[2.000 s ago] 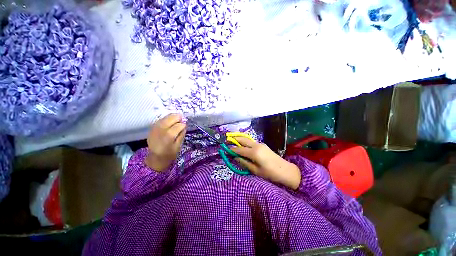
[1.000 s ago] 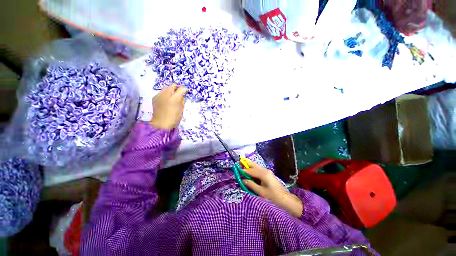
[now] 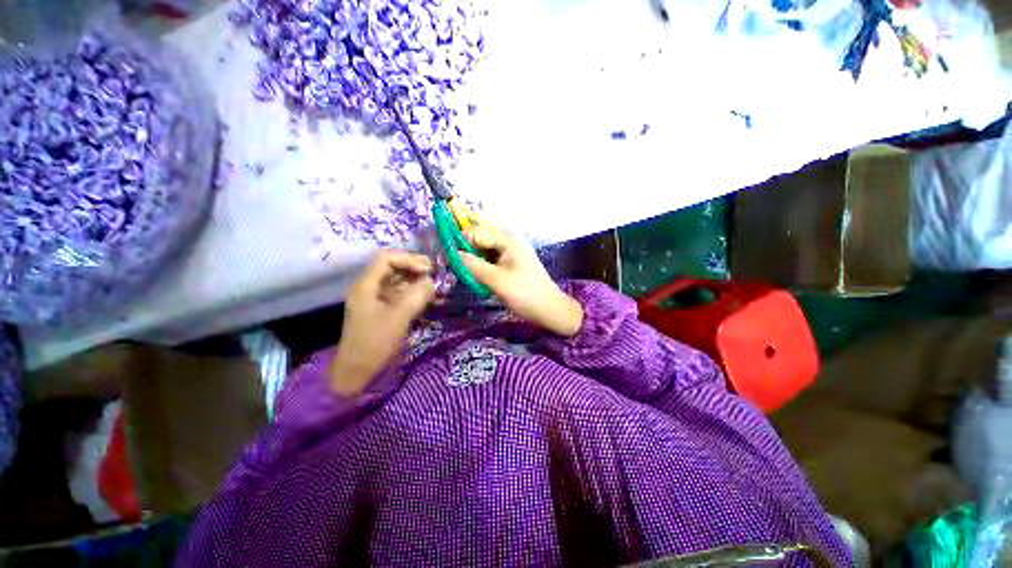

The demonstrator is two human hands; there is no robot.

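Observation:
My right hand point(image 3: 516, 277) holds the scissors point(image 3: 446, 213) by their green and yellow handles at the table's near edge. The dark blades look closed and point away over the loose purple pieces. My left hand point(image 3: 383, 314) is just left of the handles, over my lap, with thumb and fingertips brought together. Whether it pinches a small piece is too blurred to tell. The pile of purple-and-white looped pieces point(image 3: 361, 56) lies on the white table beyond. Tiny pale purple scraps point(image 3: 372, 216) lie near the table edge.
A clear plastic bag of purple pieces point(image 3: 83, 166) stands at the table's left. A red plastic stool point(image 3: 766, 346) is on the floor at right. Cardboard boxes point(image 3: 793, 239) are under the table. Small blue bits point(image 3: 630, 132) and a clear bag lie on the table's right part.
My left hand has come back from the pile to beside the scissors over my lap. The scissors have moved left, their blades now over the pieces. The view has shifted too.

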